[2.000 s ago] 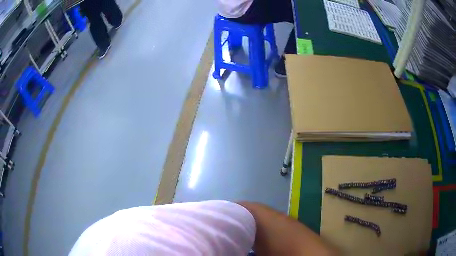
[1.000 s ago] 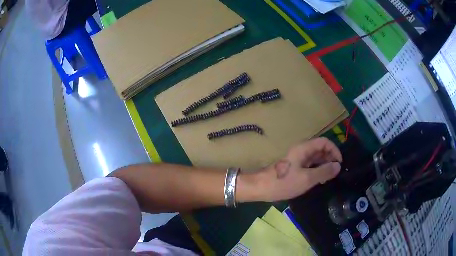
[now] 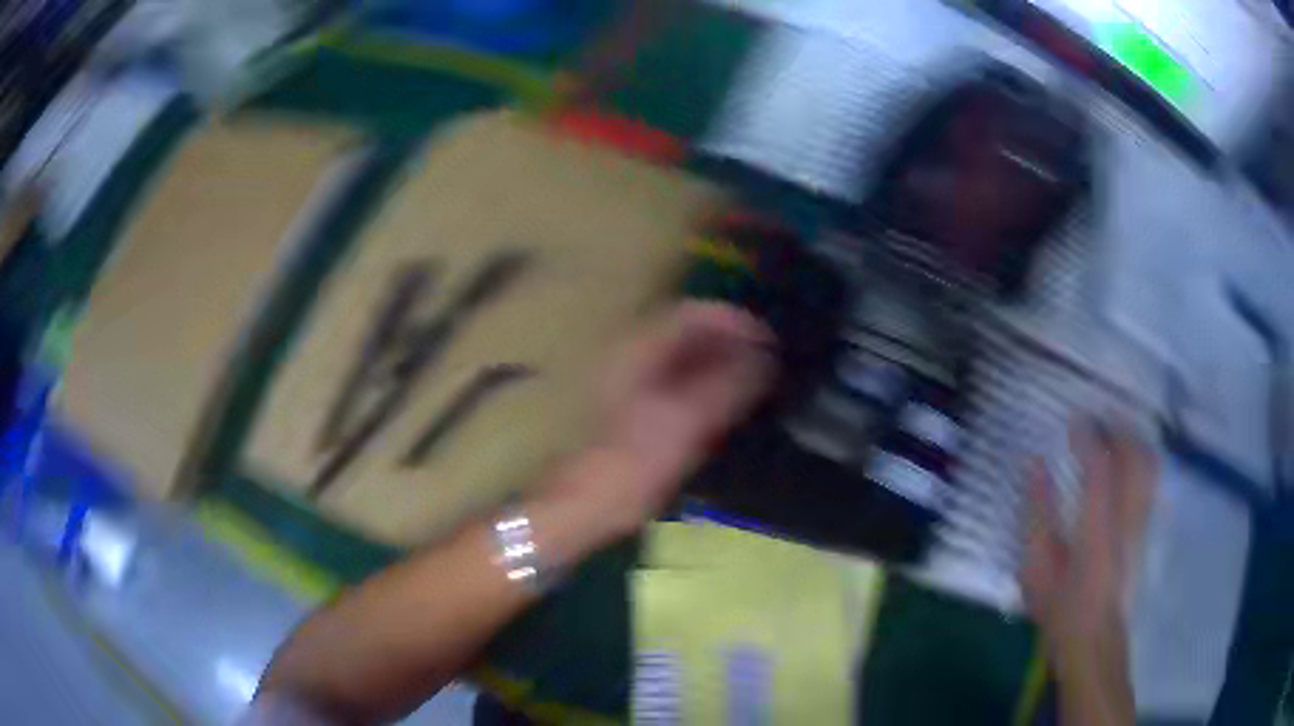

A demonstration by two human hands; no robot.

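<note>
The frame is heavily blurred. My left hand [image 3: 688,390], with a silvery bracelet at the wrist, is at the left side of the dark hand press [image 3: 852,390], by the cardboard sheet's edge. Whether its curled fingers hold anything is unclear. My right hand [image 3: 1090,518] is over the right part of the white slotted tray [image 3: 993,489], right of the press; its fingers look extended, but the tips are blurred. Several dark ridged sticks [image 3: 412,348] lie on the cardboard sheet [image 3: 568,213]. Two white labels [image 3: 908,475] show on the press base.
Yellow sheets [image 3: 752,610] lie in front of the press. A cardboard-covered stack [image 3: 185,284] is at the left. Another white tray [image 3: 795,107] lies behind the press. Red tape [image 3: 617,132] marks the green mat. A blue stool [image 3: 64,475] is at the lower left.
The view has swung right, so the press and tray are now more central. My right hand has come into view over the tray. My left hand remains beside the press.
</note>
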